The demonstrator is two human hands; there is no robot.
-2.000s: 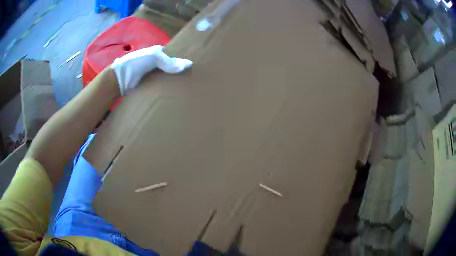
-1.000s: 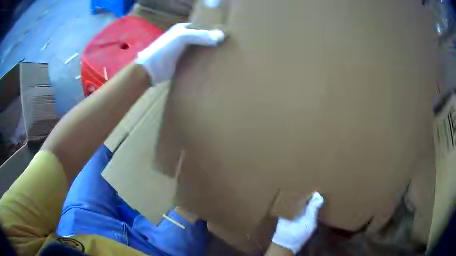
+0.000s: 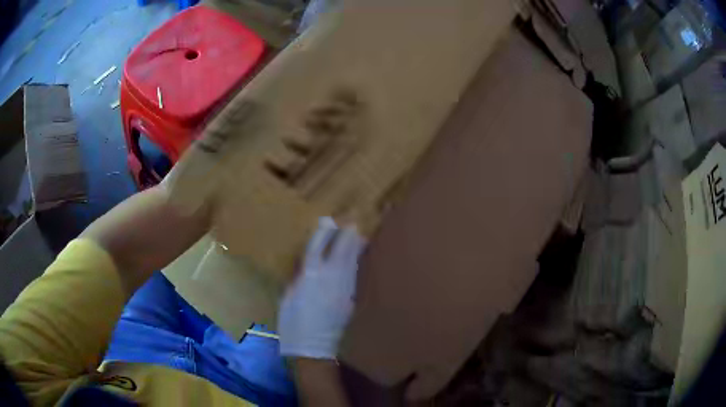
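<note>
A brown box blank [image 3: 390, 71] with blurred black lettering on its face is raised and tilted over my lap. My right hand [image 3: 322, 290], in a white glove and blurred, is at its near edge with fingers over the printed face. My left forearm runs behind the blank at the left; my left hand is hidden. Another large plain blank [image 3: 478, 183] lies beneath and to the right. A lighter cardboard piece [image 3: 215, 282] lies over my left thigh, with a thin offcut on it.
A red stool [image 3: 191, 56] stands at upper left, with a thin offcut on it. An open scrap box [image 3: 56, 147] is at far left. Offcuts lie on the grey floor. Layered cardboard [image 3: 613, 278] and a box printed "LUM" [image 3: 704, 207] stand at right.
The blank lifted earlier now shows its printed face and has moved left, uncovering the plain blank beneath. My right hand has moved left and up. My left hand has passed out of sight behind the blank.
</note>
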